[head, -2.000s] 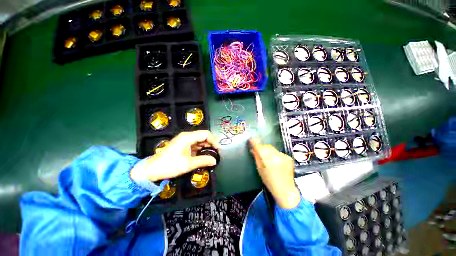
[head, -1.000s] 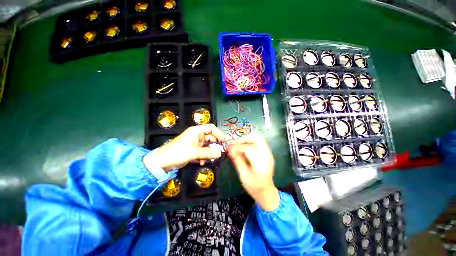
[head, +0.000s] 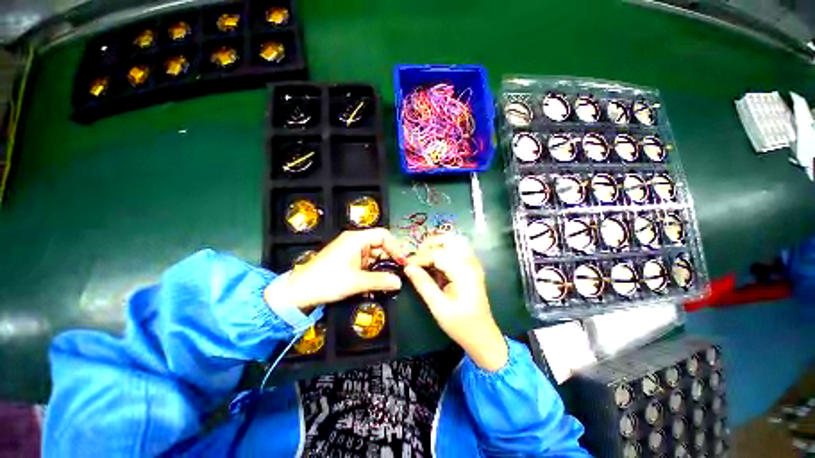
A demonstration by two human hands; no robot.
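Note:
My left hand (head: 344,268) holds a dark round housing (head: 386,267) between thumb and fingers, over the right edge of the black pocket tray (head: 332,184). My right hand (head: 451,282) meets it at the housing's right side, thumb and forefinger pinched at its rim. A small pink-red bit shows between the fingertips; whether it is a wire end I cannot tell. The tray holds gold housings (head: 363,212) in its nearer pockets and dark units with a yellow wire (head: 299,159) in its far pockets. One far pocket is empty. Loose lead wires (head: 420,226) lie just beyond my hands.
A blue parts bin (head: 489,121) heaped with pink-red wires stands beyond the loose wires. A slim white tool (head: 478,204) lies beside it. The clear blister tray (head: 597,210) of silver discs is at right, a stacked tray (head: 594,394) lower right, a second black tray (head: 198,79) far left.
My right hand has come left from beside the slim tool to the housing in my left hand. Since one second ago both hands stay together, and the housing's dark rim shows again.

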